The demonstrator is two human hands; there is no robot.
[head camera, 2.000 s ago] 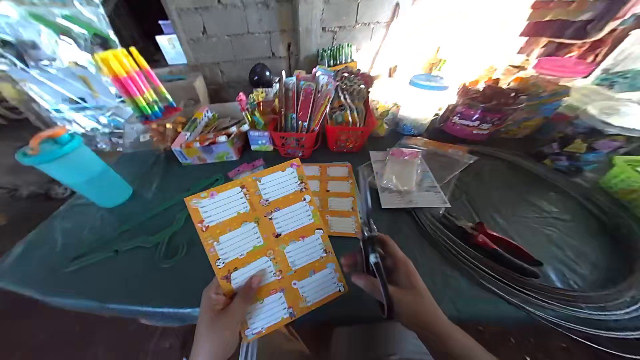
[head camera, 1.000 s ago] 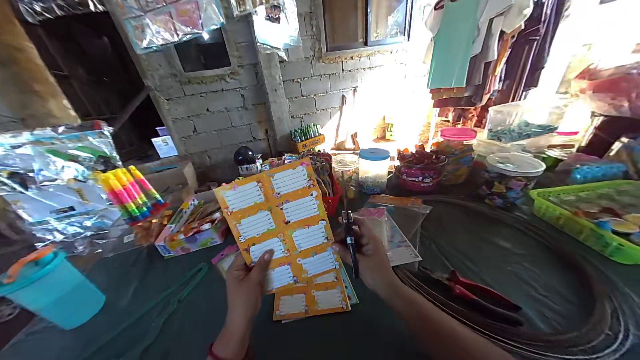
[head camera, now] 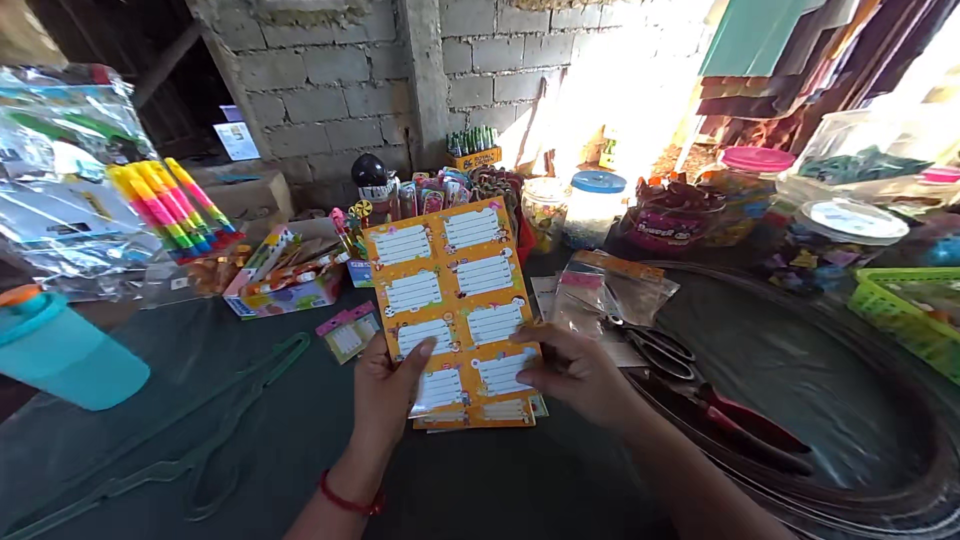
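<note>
My left hand (head camera: 394, 382) grips the lower left edge of an orange sheet of name labels (head camera: 450, 300), thumb on its front. The fingers of my right hand (head camera: 577, 371) pinch the same sheet's lower right edge. Behind its bottom edge another orange label sheet (head camera: 480, 422) shows on the table, partly hidden. Scissors with black handles (head camera: 660, 351) lie right of my right hand, their blades over clear plastic packets (head camera: 589, 296). Beside them are red-handled pliers (head camera: 750, 427), lying across a coil of wire (head camera: 885, 480).
A green plastic clothes hanger (head camera: 172, 465) and a turquoise tumbler (head camera: 71, 352) are at left. Along the back stand a box of small goods (head camera: 281, 289), a blue-lidded jar (head camera: 596, 202) and a pink tub (head camera: 664, 225). A lime green basket (head camera: 900, 315) sits at right.
The scissors, earlier in my right hand, now lie on the table at right. My right hand has taken hold of the label sheet. The view has shifted.
</note>
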